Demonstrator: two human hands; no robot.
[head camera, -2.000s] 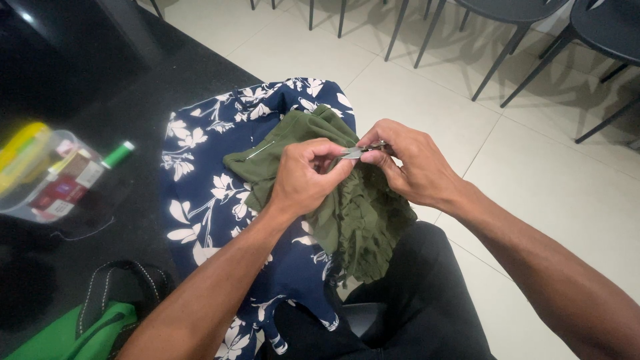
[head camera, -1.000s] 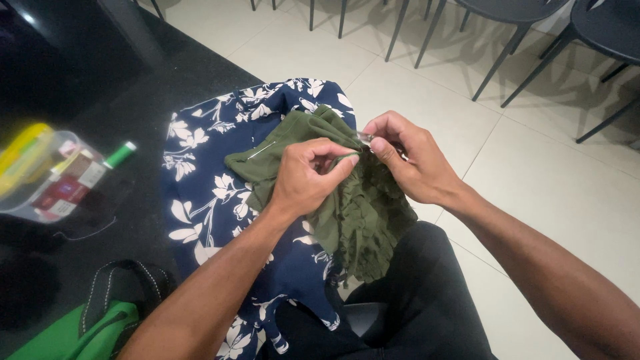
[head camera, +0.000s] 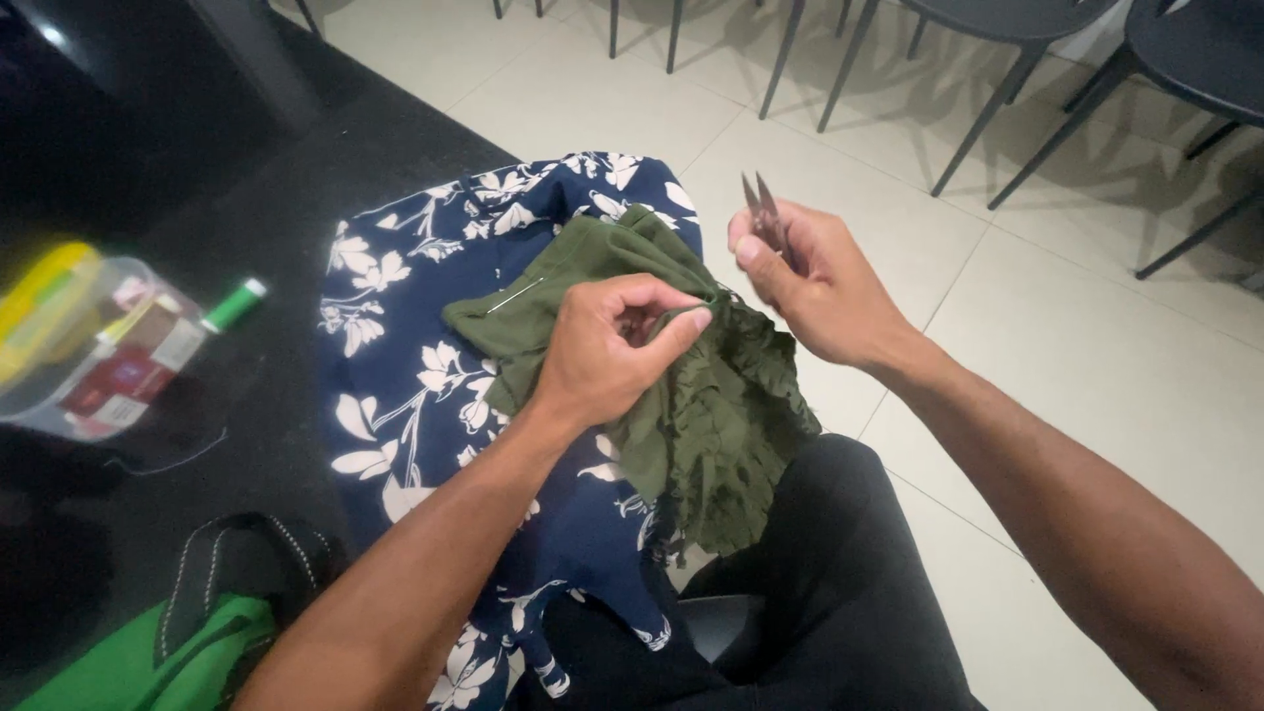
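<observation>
My left hand pinches the edge of an olive green cloth between thumb and fingertips. That cloth is gathered and ruffled at its right part, and a needle or pin lies through its flat left part. Beneath it spreads a navy fabric with white flowers, partly over my lap. To the right of the cloth, my right hand holds small metal thread snips, their two blades apart and pointing up, not touching the cloth.
On the black table at left stands a clear plastic tub with a yellow lid, with a green thread spool at its side. A loose thread and a green bag are nearer. Black chairs stand beyond on the tiled floor.
My right hand has moved away from my left hand, rightward and up, carrying the snips off the cloth. My left hand keeps its pinch in about the same place.
</observation>
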